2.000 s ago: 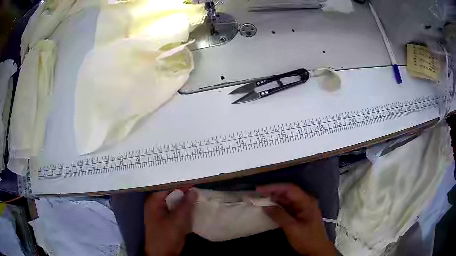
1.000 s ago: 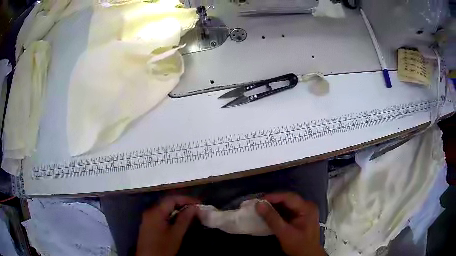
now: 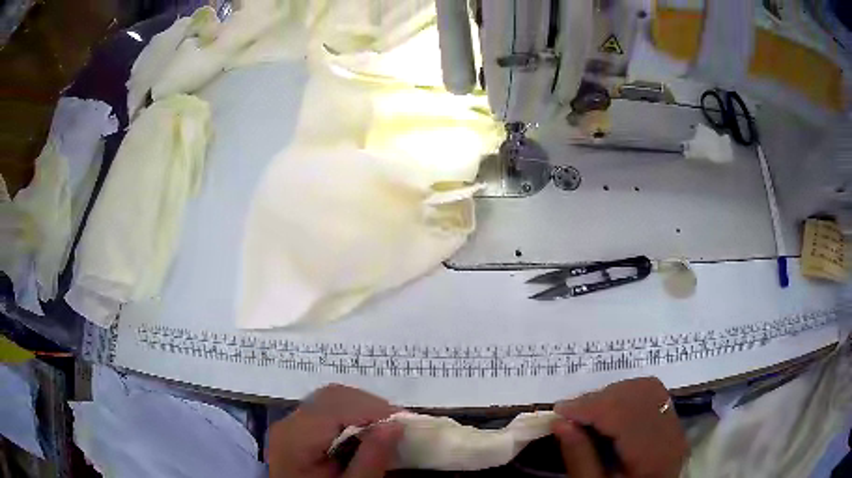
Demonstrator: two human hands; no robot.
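Observation:
A narrow off-white cloth strip [image 3: 467,444] is stretched between my two hands just below the table's front edge. My left hand [image 3: 338,435] pinches its left end and my right hand [image 3: 624,431] pinches its right end. Both hands are cut off by the bottom edge of the picture. Black thread snips [image 3: 592,277] lie on the table, blades pointing left. A large cream garment piece [image 3: 327,229] lies left of the needle, its upper part under the lamp glow.
The white sewing machine head [image 3: 523,65] stands at the back. Black-handled scissors [image 3: 729,117], a white pen [image 3: 768,201] and paper tickets [image 3: 823,249] lie at right. A folded cream stack [image 3: 149,205] lies far left. Cloth hangs below the table at both sides.
The view has tilted up, so the machine head and scissors now show. My hands have come up close to the table edge, still holding the strip, with its ends farther apart.

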